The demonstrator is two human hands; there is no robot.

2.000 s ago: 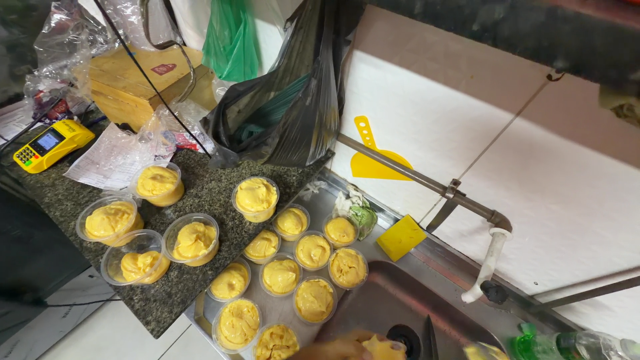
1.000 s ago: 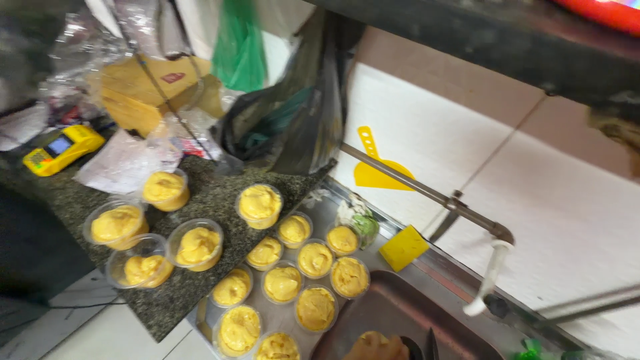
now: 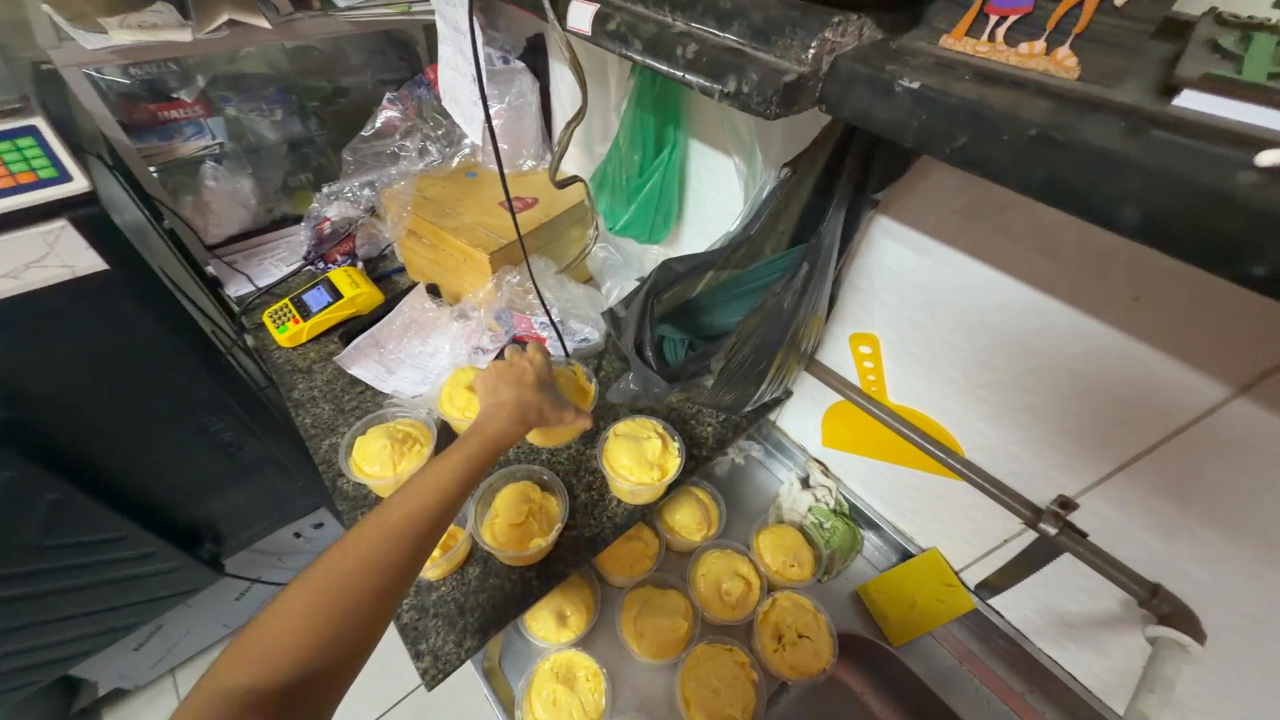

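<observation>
My left hand point(image 3: 525, 392) reaches in from the lower left and grips the rim of a clear plastic cup of yellow cream point(image 3: 572, 385) on the granite counter. A similar cup point(image 3: 460, 398) is just left of the hand, partly hidden by it. Around my forearm stand more filled cups: one to the left point(image 3: 390, 448), one nearer point(image 3: 520, 517), one at the right point(image 3: 641, 452) and one partly covered by the arm point(image 3: 446, 550). Several filled cups point(image 3: 657, 618) sit close together on the steel sink top. My right hand is out of view.
A yellow card terminal point(image 3: 322, 305), papers point(image 3: 410, 345) and a wooden box point(image 3: 490, 225) lie behind the cups. A black plastic bag point(image 3: 735, 310) hangs at the counter's back edge. A metal pipe point(image 3: 940, 450), yellow scraper point(image 3: 885, 430) and yellow sponge point(image 3: 915, 597) are at the right.
A hand was low by the sink basin; now my left hand is over the counter's far side, on a cup that did not stand there before. The view has shifted.
</observation>
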